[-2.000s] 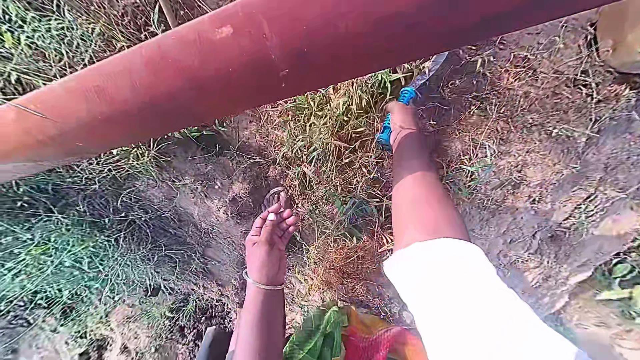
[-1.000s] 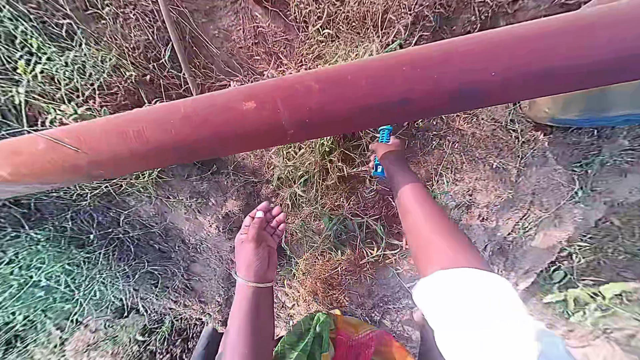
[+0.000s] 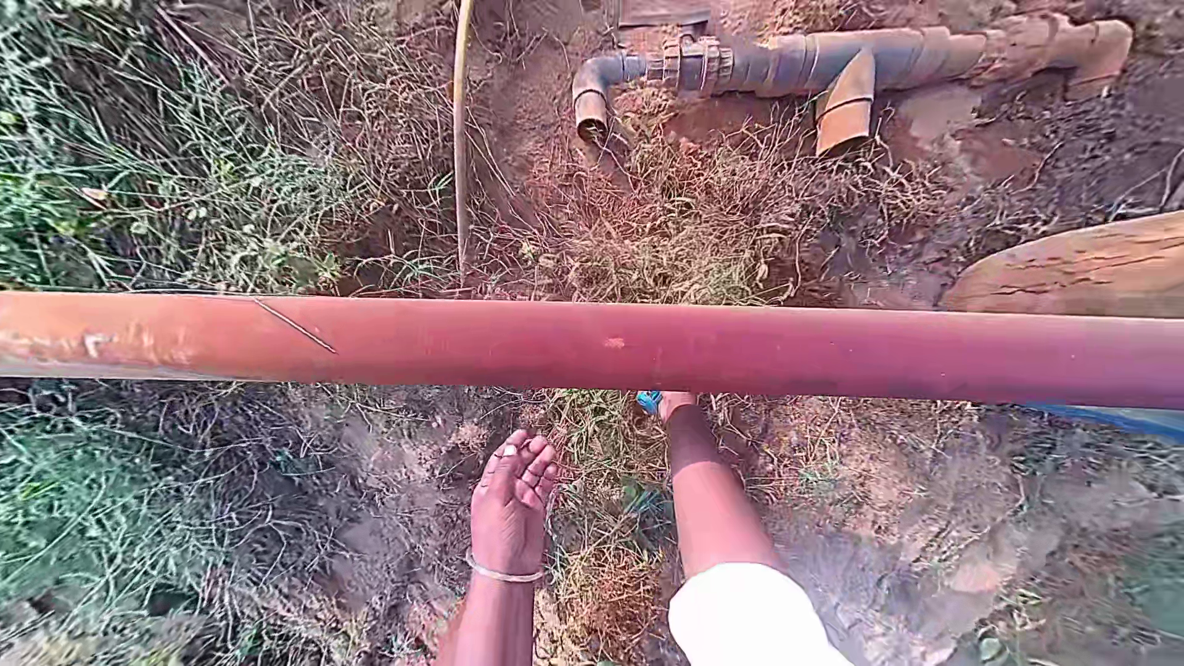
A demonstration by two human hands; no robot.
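My left hand [image 3: 513,509], with a bangle on its wrist, is above the dry grass and soil below a long reddish pipe [image 3: 555,342]; its fingers are curled loosely and no object shows in them. To its right, my right hand [image 3: 678,403] is mostly hidden behind the pipe. A bit of a blue handle [image 3: 649,401] shows at its fingers, and the rest of that tool is out of sight. Green and dry grass [image 3: 592,453] grows between the two hands.
The pipe crosses the whole view. Beyond it, a dirty plastic pipe assembly with elbows [image 3: 777,65] lies at the top, and a thin upright pole [image 3: 461,139] stands left of it. A flat brownish object [image 3: 1091,268] is at the right. Dense weeds [image 3: 185,185] fill the left side.
Two seconds ago the blue-handled tool's blade showed past my right hand; now the pipe covers most of that hand and tool. The view has shifted, bringing the plastic pipe assembly into sight.
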